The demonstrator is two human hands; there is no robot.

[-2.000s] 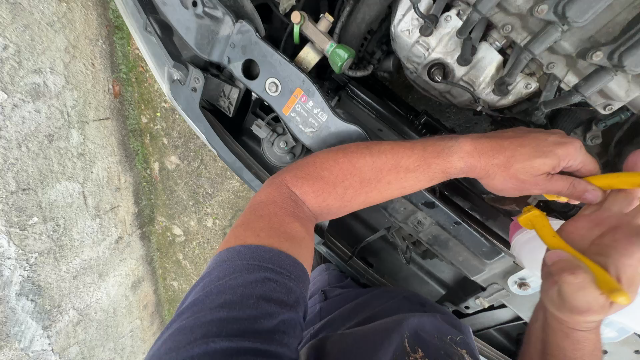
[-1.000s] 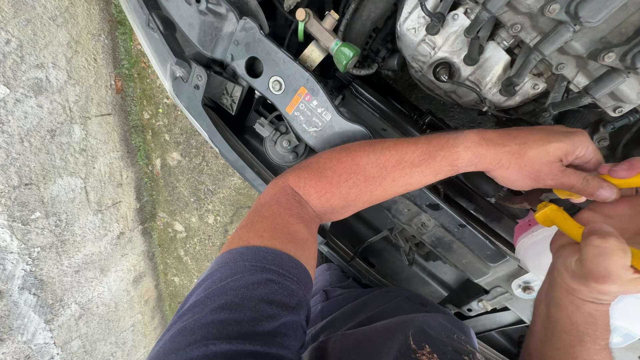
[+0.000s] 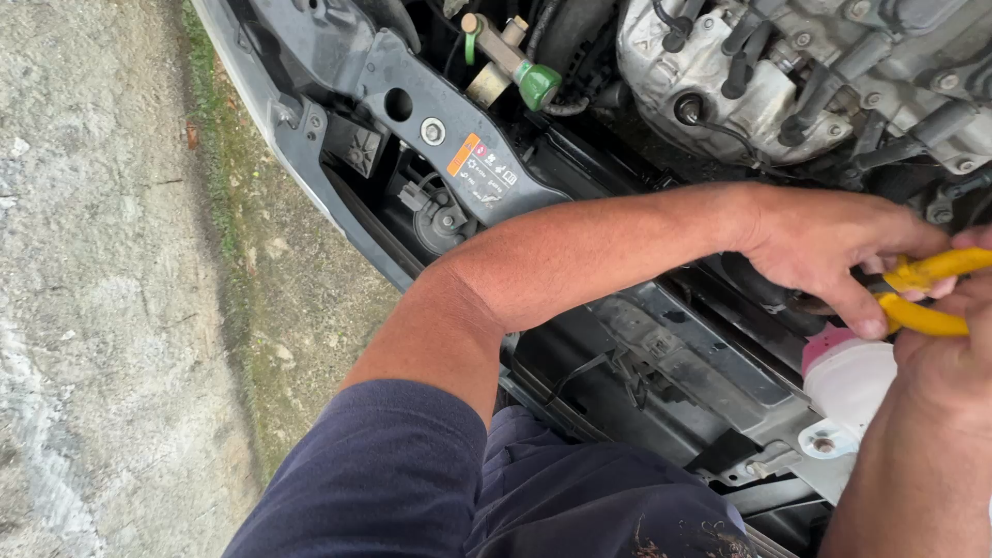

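Note:
Yellow-handled pliers (image 3: 934, 268) lie between my hands at the right edge. My left hand (image 3: 841, 248) reaches across from the left, its thumb and fingers around the pliers near the joint. Held in my right hand (image 3: 949, 349) are the handles, spread a little apart and partly cut off by the frame. Most of the dark jaws is hidden behind my left hand, so what they touch cannot be told. Just below my left thumb sits a translucent white plastic container (image 3: 849, 384) with a pink top part (image 3: 829, 345).
Around my hands is an open car engine bay, with a metal engine (image 3: 744, 85) at upper right. A black radiator support panel (image 3: 659, 349) runs under my left arm. A green-capped fitting (image 3: 539, 85) and a horn (image 3: 442, 221) lie left. Concrete ground (image 3: 101, 271) borders the bumper.
The pliers' handles, wide apart two seconds ago, are now closer together. My left hand has shifted toward the pliers' joint; my right hand has moved slightly too.

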